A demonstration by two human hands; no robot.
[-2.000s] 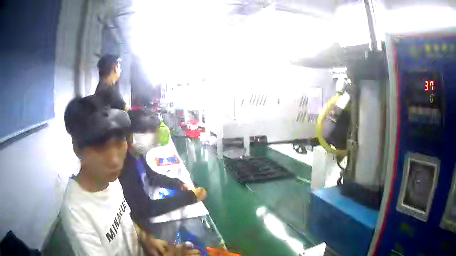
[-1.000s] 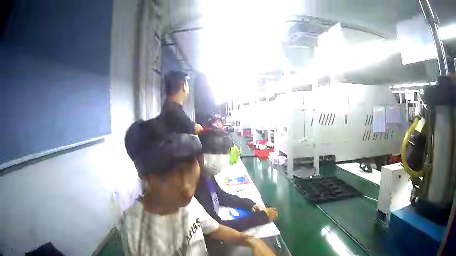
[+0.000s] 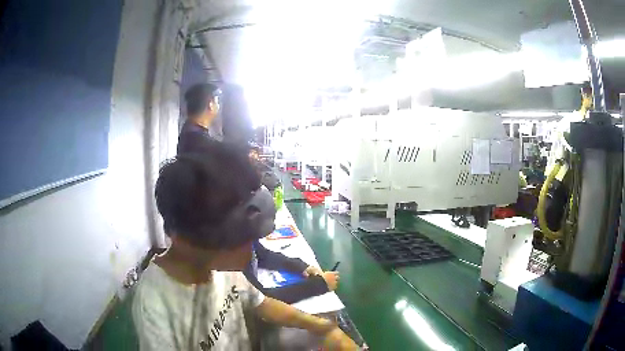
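Note:
Neither of my hands is in view. Nearest in front is a seated person in a white T-shirt point(image 3: 205, 308) and dark cap, one forearm reaching over the bench toward the bottom edge. Behind, another worker's hand point(image 3: 330, 280) holds a thin dark stick. Blue film point(image 3: 284, 277) lies on the white bench surface point(image 3: 322, 302) by that worker's dark sleeve. At the right is the pneumatic press point(image 3: 595, 199) with its upright cylinder and blue body. Its fixture is not visible.
A yellow-green hose point(image 3: 546, 199) loops beside the press. A black slotted tray point(image 3: 404, 248) lies on the green surface. A white box point(image 3: 506, 257) stands left of the press. A large white machine point(image 3: 438, 161) stands behind. A standing person in dark clothes point(image 3: 197, 122) is at the back left.
The view has swung right, then slightly back left. The press control box has nearly left the picture. The near person's head has turned toward the bench, and the orange item at the bottom is gone from view.

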